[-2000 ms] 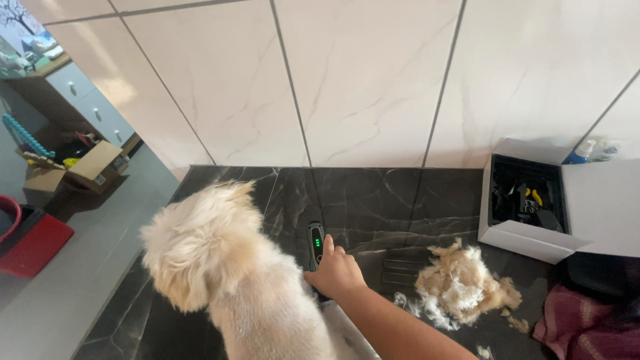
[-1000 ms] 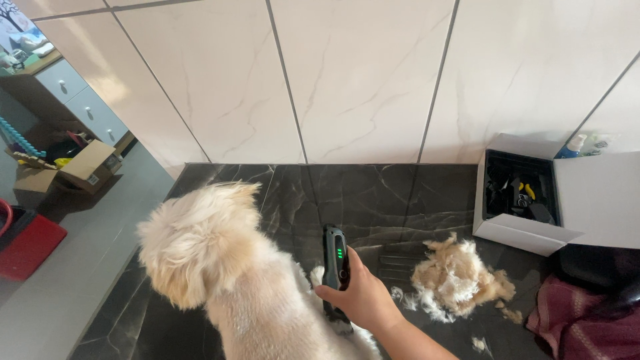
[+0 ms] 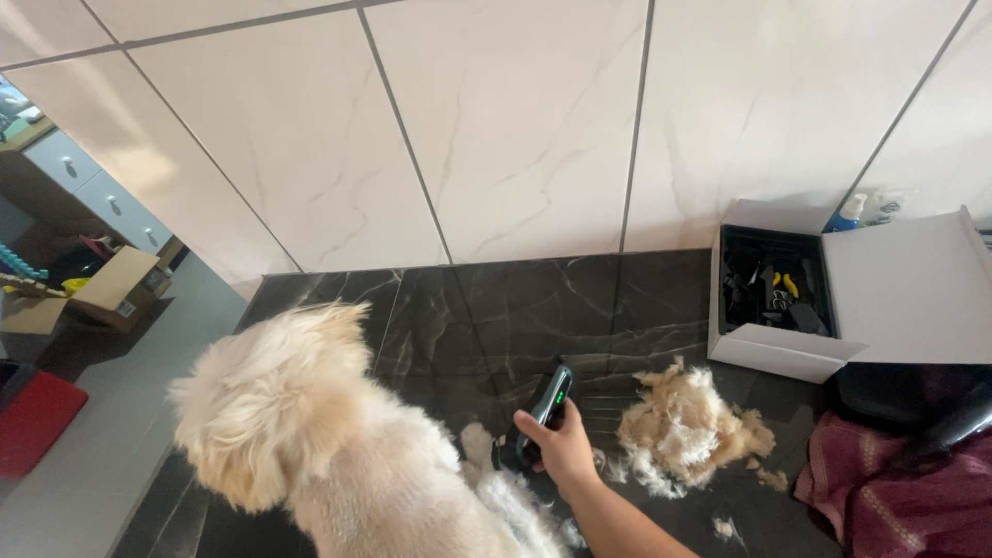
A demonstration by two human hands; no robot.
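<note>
A light cream dog (image 3: pixel 372 465), its coat cut short on the back and longer on the head, is on a black marble-patterned surface (image 3: pixel 527 310). My right hand (image 3: pixel 562 449) grips a cordless hair clipper (image 3: pixel 552 395) with green lights on its body. The clipper's lower end is beside the dog's leg (image 3: pixel 477 446), over the white fur. A pile of clipped fur (image 3: pixel 690 426) lies to the right of my right hand. My left hand is not in view.
An opened white box (image 3: pixel 783 353) with black and yellow tools stands at the right by the tiled wall (image 3: pixel 527 139). A blue spray bottle (image 3: pixel 845 217) is behind it. A maroon towel (image 3: pixel 907 496) lies at lower right. On the floor at left are a cardboard box (image 3: pixel 120 294) and a red bin (image 3: pixel 39 422).
My right hand has turned the clipper, so its lighted body now tilts to the right and its lower end is by the dog's leg. The dog stays in about the same place.
</note>
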